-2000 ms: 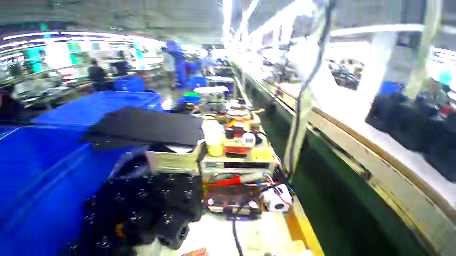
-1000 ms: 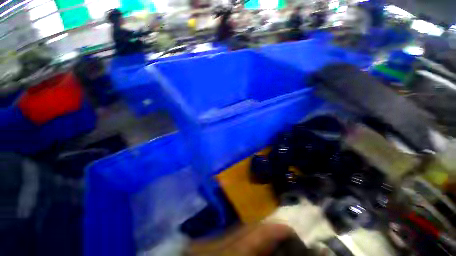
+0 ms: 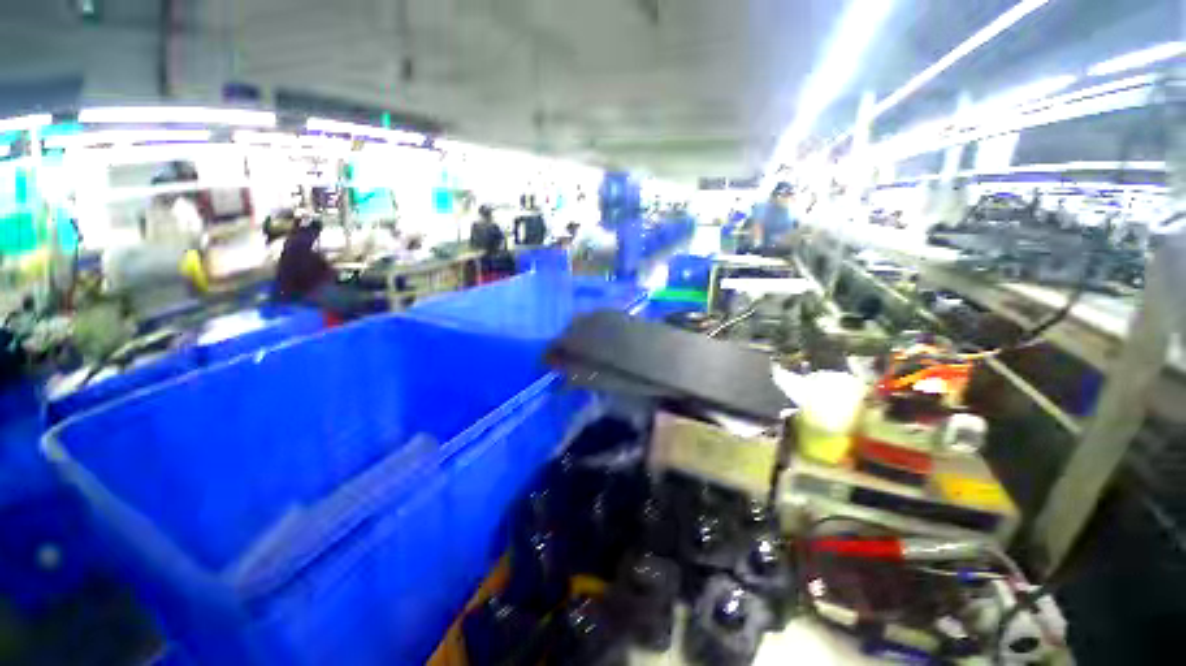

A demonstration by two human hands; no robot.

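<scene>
Neither of my hands shows in the head view. Black angular blocks with shiny metal contacts [image 3: 650, 559] lie piled at the lower middle, nearest in front of me. An orange-yellow board [image 3: 471, 622] shows at their left edge. A large blue tub [image 3: 325, 449] stands to their left. The test box [image 3: 852, 592] sits to the right of the pile, with a red and white probe [image 3: 869, 548] across it. A white test socket [image 3: 1027, 631] with wires is at the lower right, partly cut off. The picture is blurred.
Flat black sheets [image 3: 663, 358] lie over the tub's edge, beside a box [image 3: 713, 452]. The beige tester [image 3: 897, 501] carries a pale yellow cup [image 3: 827, 414]. The dark conveyor [image 3: 1129, 520] and a slanted post [image 3: 1106, 403] are at right. People [image 3: 302, 264] stand farther back.
The view swung left and down, then back up and partly right. The brownish, blurred shape at the bottom edge one second ago, possibly a hand, is gone.
</scene>
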